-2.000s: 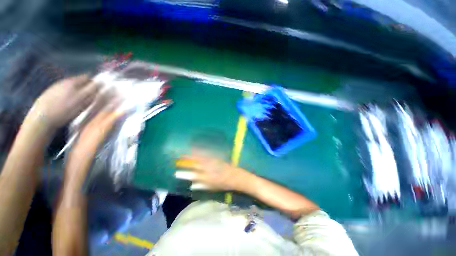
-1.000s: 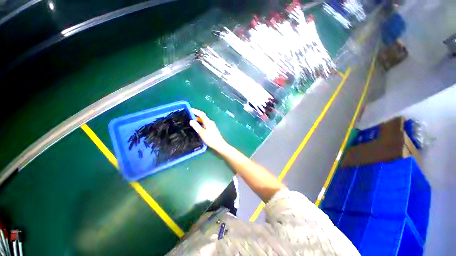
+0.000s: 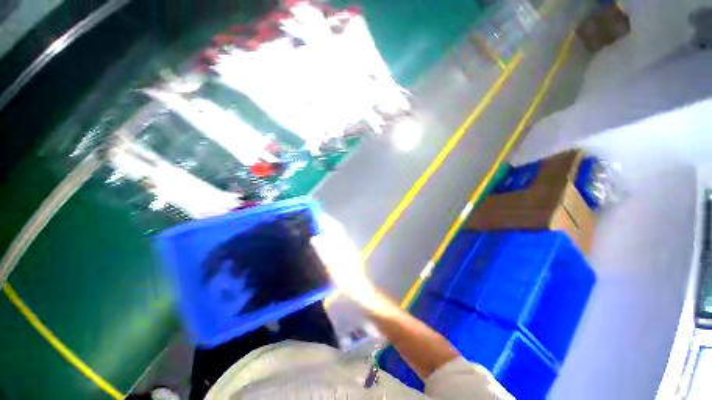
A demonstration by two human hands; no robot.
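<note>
A blue parts bin (image 3: 183, 285) with a dark heap of black clips (image 3: 269, 262) is in front of my body, near the green work surface's front edge. My right hand (image 3: 342, 262) holds the bin by its right rim; the hand is blurred and overexposed. My left hand is not in view. White wire harnesses (image 3: 304, 70) with red ends lie in bundles on the green surface beyond the bin.
The green work surface (image 3: 94, 250) has a metal rail (image 3: 47, 203) and a yellow line. Blue crates (image 3: 500, 305) and an open cardboard box (image 3: 539, 195) stand on the right, beside the grey floor (image 3: 390, 195) with yellow lines.
The camera view has swung right. The bin has moved with my right hand from the green surface to close before my body. The harness bundles now show nearer the bin.
</note>
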